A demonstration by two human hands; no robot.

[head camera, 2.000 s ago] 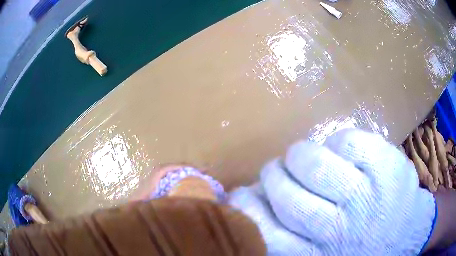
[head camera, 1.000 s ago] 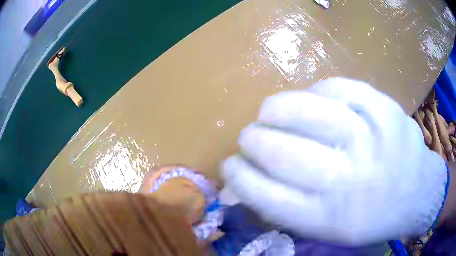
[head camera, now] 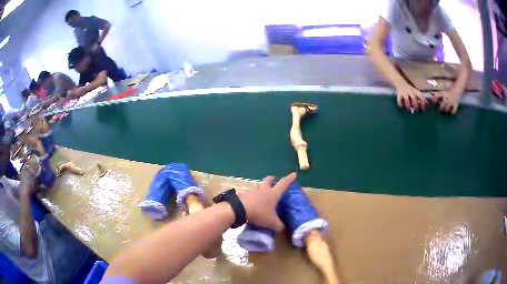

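Observation:
My left hand (head camera: 266,205), bare with a black wristband, reaches in from the lower left. It is on the top end of a blue trouser piece (head camera: 300,209), partly hiding it, at the table edge beside the belt. A tan leg (head camera: 321,256) sticks out of one pale cuff towards me; the other cuff (head camera: 256,239) shows no leg. A second blue trouser piece (head camera: 169,186) lies to the left, with a tan leg (head camera: 194,203) at one cuff, partly behind my forearm. My right hand is out of view.
A tan leg (head camera: 298,136) lies on the green belt (head camera: 378,150). A person (head camera: 422,39) rests both hands at the belt's far edge. Other people sit or stand at the left, one close by (head camera: 28,222). Tan parts (head camera: 69,168) lie on the table (head camera: 389,233).
The view has swung up to the belt and people. The gloved right hand has left the picture. The large foot sole near the camera is gone; my left hand is now out at the table's far edge.

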